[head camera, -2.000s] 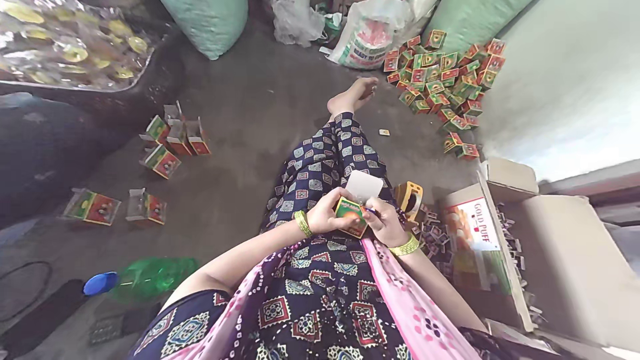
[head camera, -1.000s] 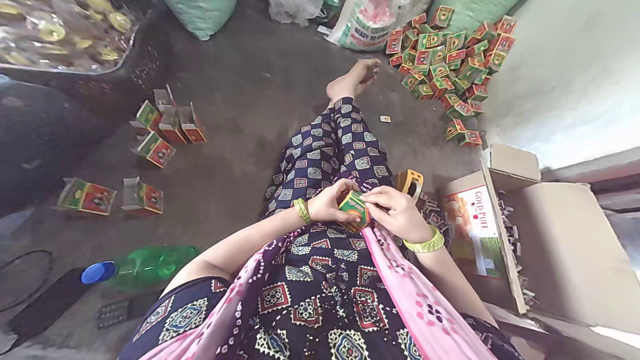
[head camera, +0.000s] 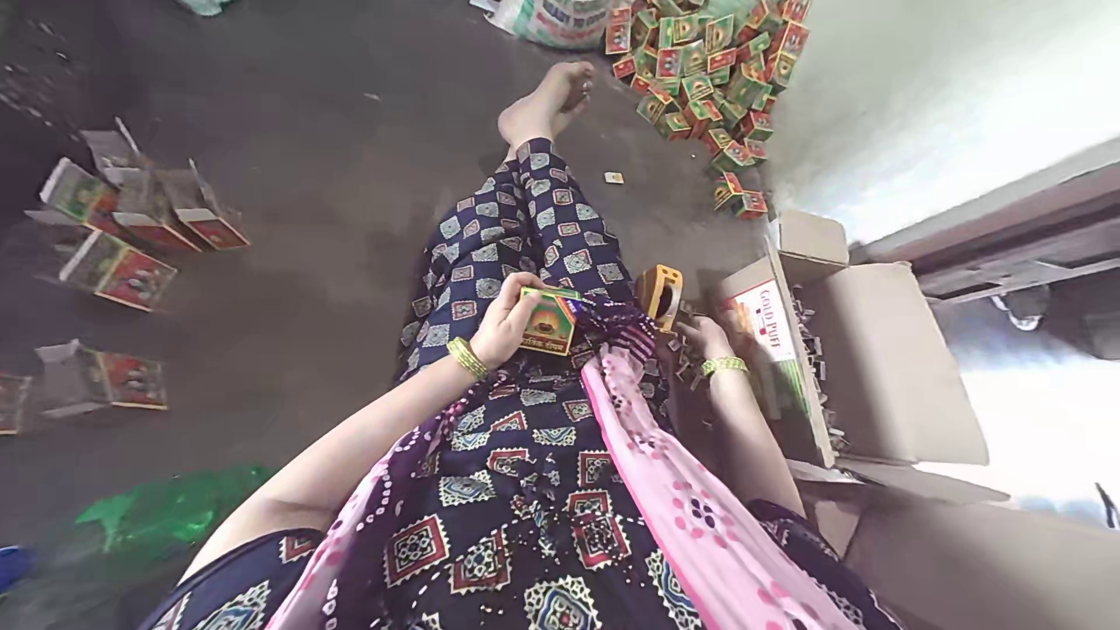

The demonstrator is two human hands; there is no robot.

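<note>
My left hand [head camera: 507, 324] holds a small printed carton [head camera: 549, 322], green, red and yellow, over my lap. The carton looks closed on the side facing me. At my right side, my right hand [head camera: 705, 339] reaches down among small loose pieces [head camera: 689, 372] on the floor, beside a yellow-orange holder [head camera: 662, 297] with a round opening. Its fingertips are partly hidden, so whether they hold a piece is unclear. A pink patterned scarf [head camera: 665, 472] hangs across my lap between both arms.
Many similar cartons [head camera: 700, 87] lie heaped beyond my bare foot [head camera: 551, 101], near a printed sack [head camera: 560, 19]. Several open cartons [head camera: 140, 276] stand on the floor at left. An open cardboard box [head camera: 822, 350] is at right. A green plastic bottle [head camera: 175, 512] lies lower left.
My right hand has left the carton and moved right, down to the loose pieces. The carton, with its white flap raised two seconds ago, is now in my left hand alone.
</note>
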